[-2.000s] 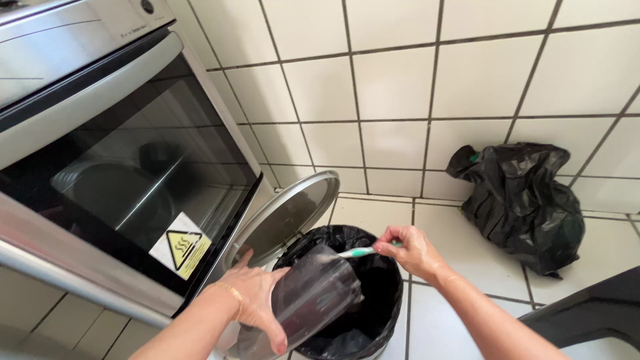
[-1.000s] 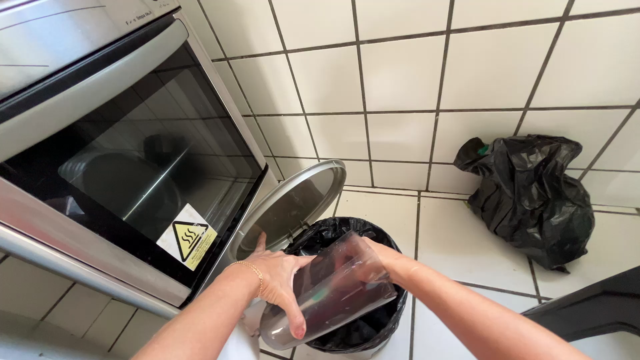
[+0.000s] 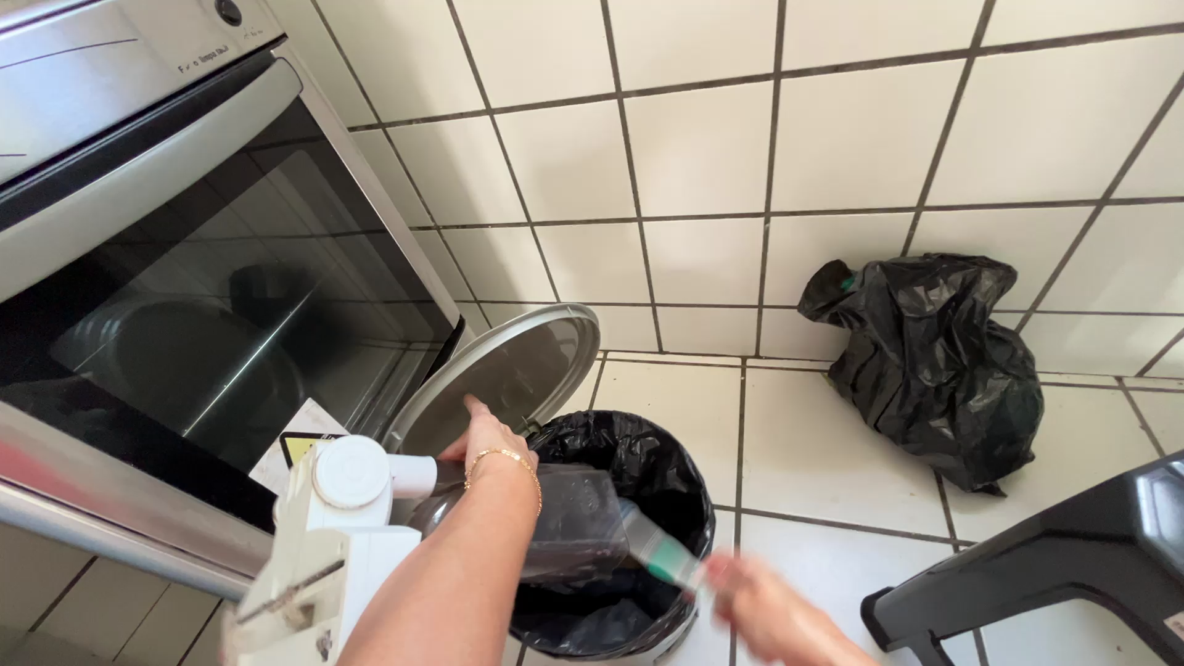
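My left hand (image 3: 490, 444), with a bracelet at the wrist, is around a clear plastic container (image 3: 573, 523) tilted over a round trash bin lined with a black bag (image 3: 647, 462). The container is joined to a white appliance part (image 3: 351, 476). My right hand (image 3: 758, 601), blurred, holds a white and green brush or spatula-like tool (image 3: 666, 558) at the container's mouth; the blur hides its exact kind. The bin's round lid (image 3: 518, 361) stands raised behind my left hand.
At the left is an oven (image 3: 203, 277) with a glass door and a warning sticker. A black garbage bag (image 3: 934, 361) rests on the floor against the tiled wall (image 3: 703, 157). Black plastic furniture (image 3: 1045, 555) stands at the lower right.
My right hand has drawn back from inside the container, with the tool showing again outside its mouth. The white appliance part has come into view beside my left forearm.
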